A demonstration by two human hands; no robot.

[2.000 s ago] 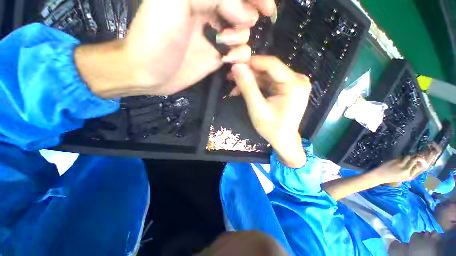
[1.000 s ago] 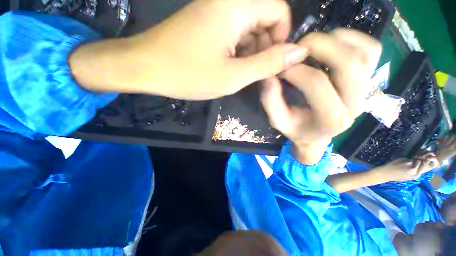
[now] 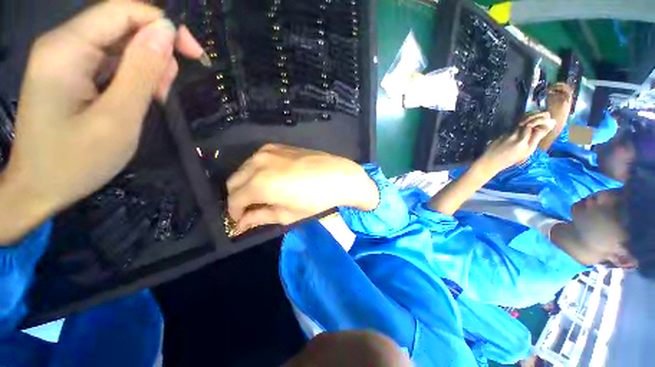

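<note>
My left hand (image 3: 86,107) is raised over the left part of the black parts tray (image 3: 205,208), its thumb and fingertips close together. No housing can be made out between them. My right hand (image 3: 287,185) is low in the near corner of the right compartment, palm down, fingers curled over the pin pile (image 3: 230,225). Only a small gold edge of the pile shows, and the fingertips are hidden. Two loose pins (image 3: 208,152) lie just beyond this hand. Rows of black housings with gold dots (image 3: 284,72) fill the far part of the compartment.
Loose black housings (image 3: 133,222) lie in the left compartment. A small clear plastic bag (image 3: 431,87) lies on the green surface (image 3: 391,136) right of the tray. Beyond are a neighbour's tray of black parts (image 3: 467,86) and a neighbour's hands (image 3: 521,140).
My hands were together over the tray and are now apart. My right hand has come down to the pin pile. The view has turned right, showing more neighbours.
</note>
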